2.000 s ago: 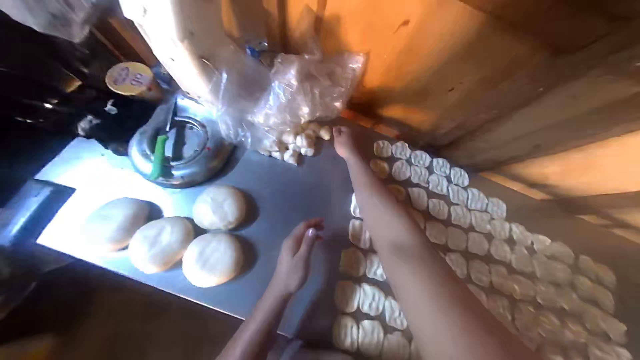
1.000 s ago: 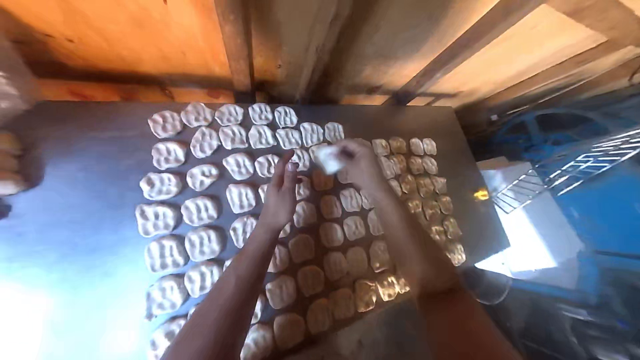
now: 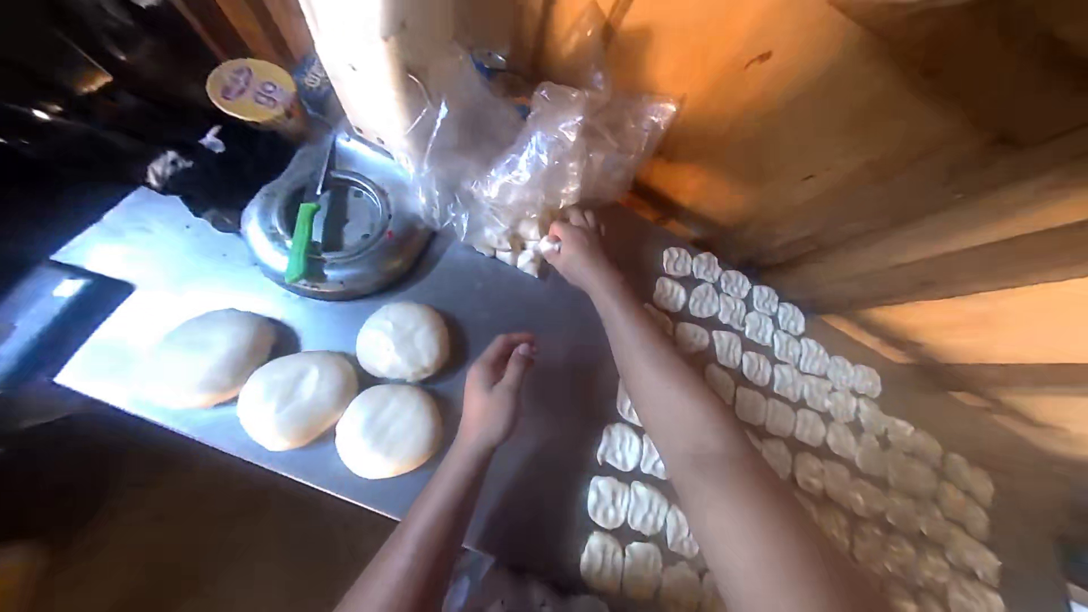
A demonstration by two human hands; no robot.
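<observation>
My right hand [image 3: 580, 248] reaches to a plastic bag [image 3: 565, 144] of small white chunks [image 3: 517, 246], perhaps cheese, with one white piece between thumb and fingers. Over the metal table [image 3: 544, 374], my left hand [image 3: 497, 387] is half curled and holds nothing that I can see. Large smooth dough balls [image 3: 389, 431] lie to its left. Rows of small flattened dough pieces [image 3: 620, 448] with finger dents cover the right side of the table, partly hidden by my right forearm.
A round metal scale-like device [image 3: 336, 234] carries a knife with a green handle [image 3: 302, 242]. Behind it are a tub with a yellow lid [image 3: 251, 90] and a dark plastic bag [image 3: 246, 166]. A wooden wall [image 3: 850, 127] borders the table's far side.
The view has swung from the rows of dough pieces back to the bag side. My right hand, over the dough pieces a second ago, is at the white chunks again.
</observation>
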